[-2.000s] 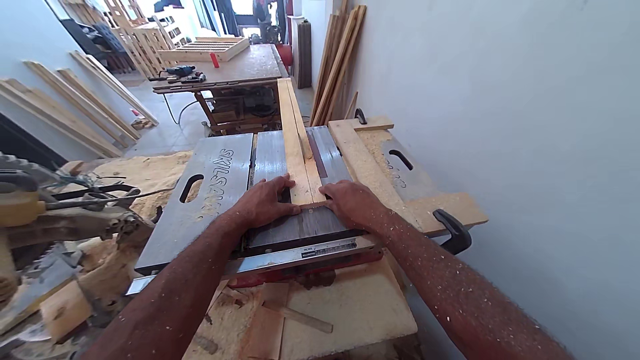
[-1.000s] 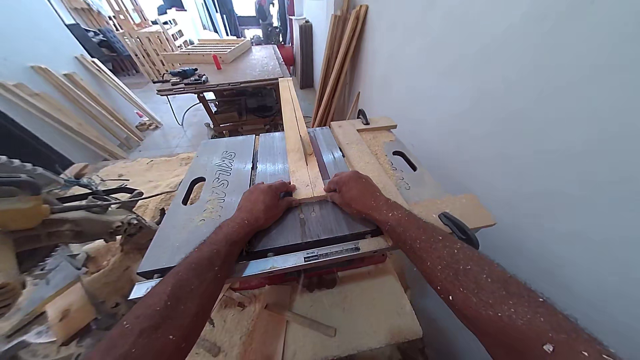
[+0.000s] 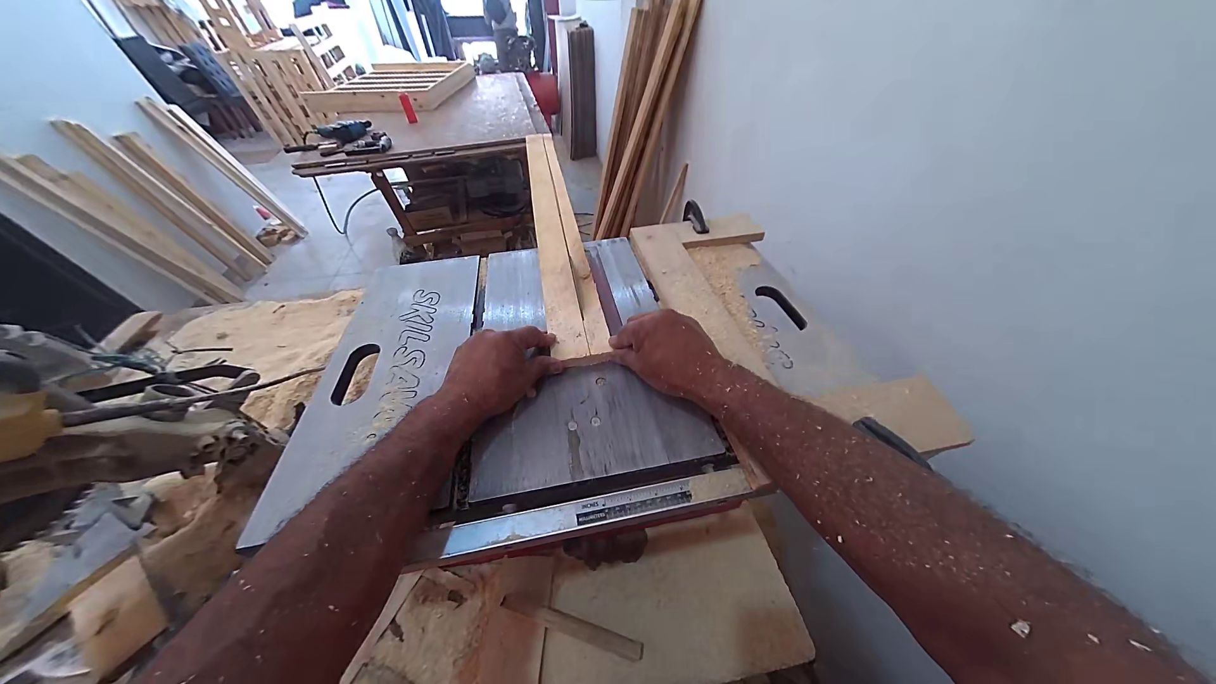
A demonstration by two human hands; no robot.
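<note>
A long wooden board (image 3: 559,256) lies lengthwise on the Skilsaw table saw (image 3: 589,427), split by a kerf along much of its length. My left hand (image 3: 499,369) grips the board's near left corner, thumb and fingers at its edge. On the near right corner my right hand (image 3: 668,351) is closed, beside the wooden fence board (image 3: 698,285). The board's far end reaches over toward the workbench. The blade is not clearly visible. Wood chips cling to both forearms.
A clamp (image 3: 696,217) and another clamp (image 3: 891,440) sit at the fence's ends, near the wall. Left are sawdust and a miter saw (image 3: 123,427). Ahead, a workbench (image 3: 456,123) bears a power drill (image 3: 342,130) and a slatted wooden frame (image 3: 394,85). An offcut (image 3: 575,627) lies below.
Both hands have moved forward, away from me, along the saw table with the board between them. More of the table's near part now shows in front of the board's end.
</note>
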